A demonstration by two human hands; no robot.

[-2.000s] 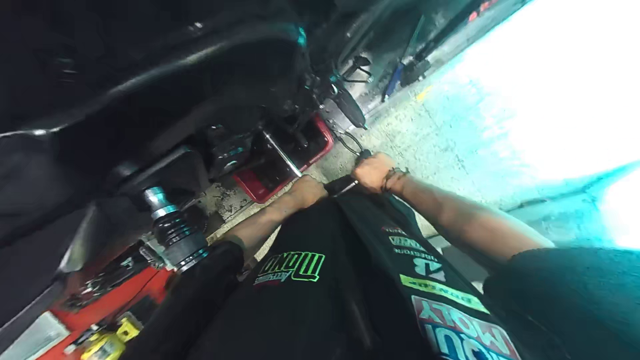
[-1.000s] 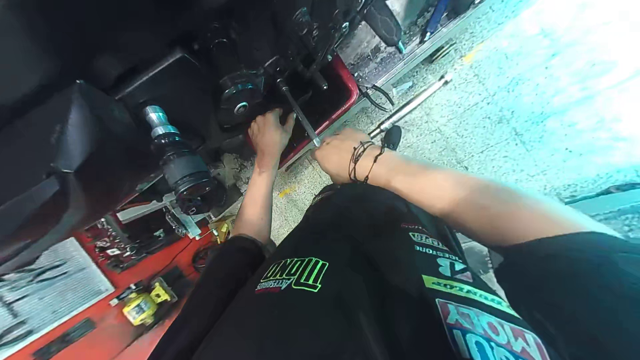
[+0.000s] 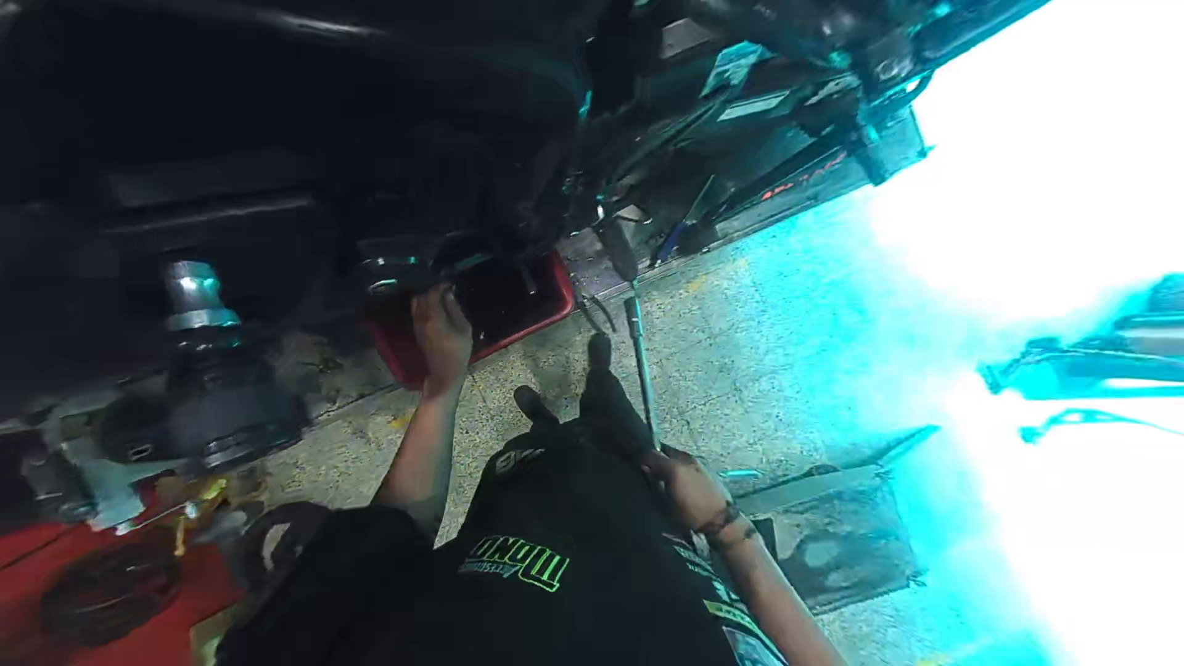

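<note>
My left hand (image 3: pixel 442 338) reaches over the near left part of a red plastic tray (image 3: pixel 527 331), its fingers up beside a dark part under the vehicle; whether it grips anything cannot be told. My right hand (image 3: pixel 686 488), wearing a dark cord bracelet, is closed round the lower end of a long metal bar tool (image 3: pixel 645 370). The bar points up and away, its thick head near the tray's right end. Pliers-like handles (image 3: pixel 598 313) lie beside the tray. Left of my left hand is a dark cylindrical vehicle part with a bright metal end (image 3: pixel 196 296).
The dark vehicle body (image 3: pixel 305 120) overhangs the top and left. A red surface (image 3: pixel 157 610) at lower left bears a dark coil and yellow items. My shoes (image 3: pixel 599 351) stand on the speckled floor. A dark flat mat or panel (image 3: pixel 842 536) lies at right.
My right hand has moved down from the tray area, now with the long bar. My left hand, on a tool beside my right hand at first, has gone to the tray area. The view has shifted.
</note>
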